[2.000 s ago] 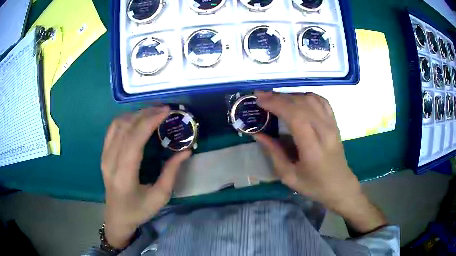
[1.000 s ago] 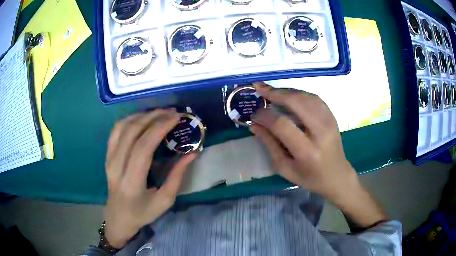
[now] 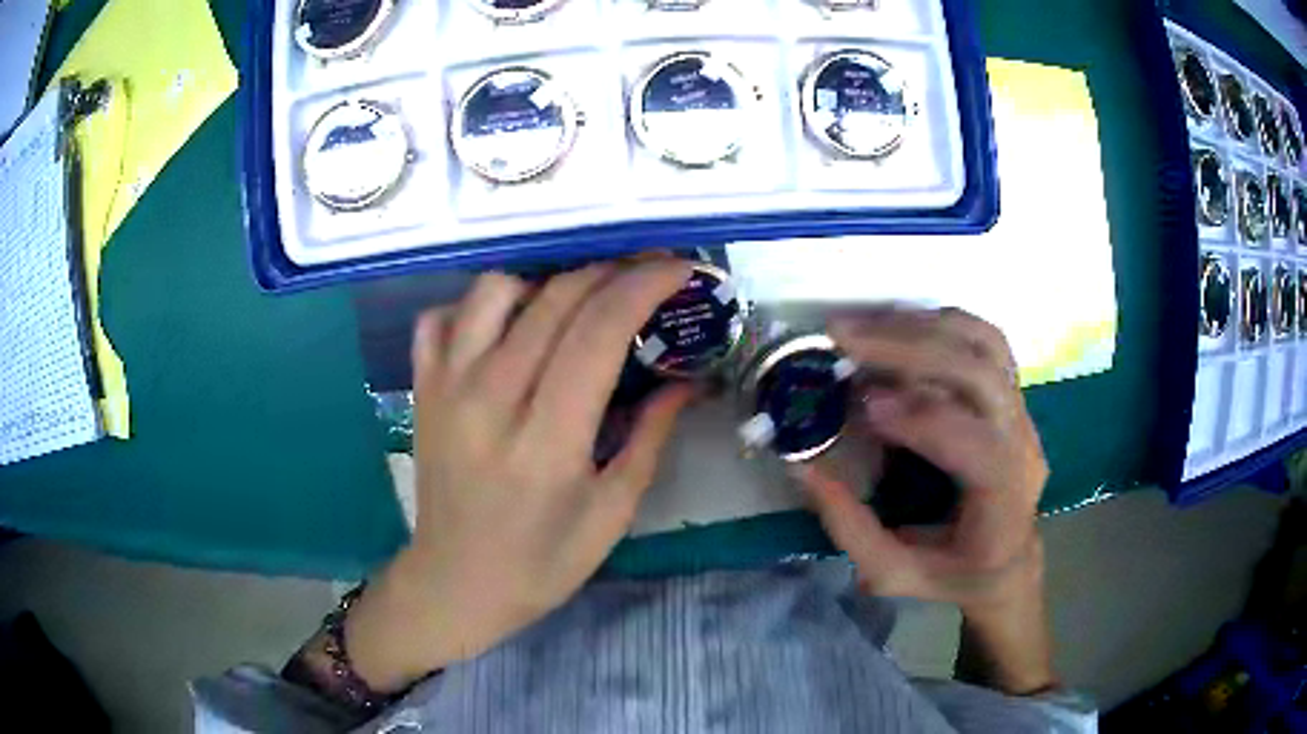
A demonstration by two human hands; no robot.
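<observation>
My left hand [image 3: 538, 416] holds a round smartwatch head [image 3: 691, 323] by its rim, its dark face up with small lit text and white tabs at the edge. My right hand [image 3: 946, 452] is a little blurred and holds a second smartwatch head [image 3: 803, 397], slightly tilted, with a gold rim and white tabs. The two heads are close side by side, in front of the blue-rimmed watch tray [image 3: 616, 230]. The tray's front row pockets each hold a watch head. A grey-beige strip [image 3: 702, 473] lies below, partly hidden by my hands.
A black pad [image 3: 394, 337] lies below the tray at left. A white sheet with yellow edges [image 3: 1061, 244] is right of centre. A second watch tray [image 3: 1211, 416] stands at far right. A clipboard sheet [image 3: 40, 287] and yellow paper [image 3: 151, 101] lie at left.
My left hand has moved right and slightly up with its watch head. My right hand has moved right and down with the other head. The trays and papers appear slightly shifted in view.
</observation>
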